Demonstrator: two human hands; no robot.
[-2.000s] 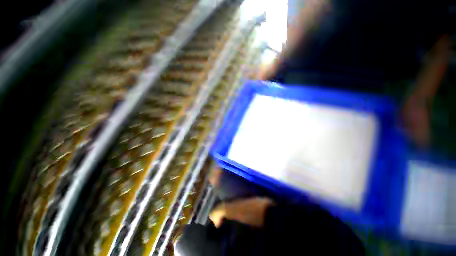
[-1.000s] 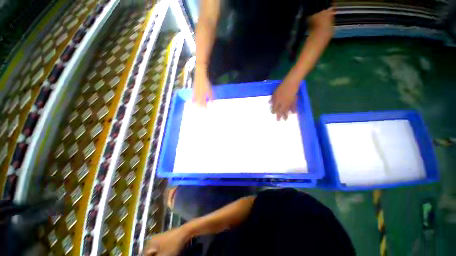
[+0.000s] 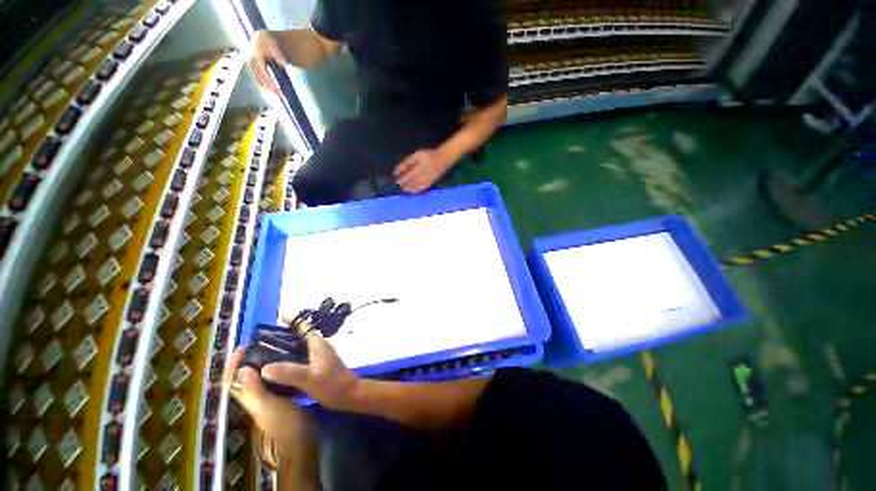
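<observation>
Several black power adapters are bunched between my hands at the lower left corner of the blue bin. My left hand holds them from below and the left; my right hand closes on them from the right. Their black cables are bundled, with one thin lead lying towards the bin's middle. A white liner sheet covers the bottom of the blue bin. Fingers and adapters overlap, so the exact number of adapters is unclear.
The burn-in rack with pale sockets stands along the left. A second blue bin with a white sheet sits to the right on the green floor. A person in dark clothes is behind the main bin. Black items show under its near rim.
Both my hands are now together at the bin's corner with adapters and cables. The other person's hands have left the bin, one raised towards the rack. The bins appear further left in view.
</observation>
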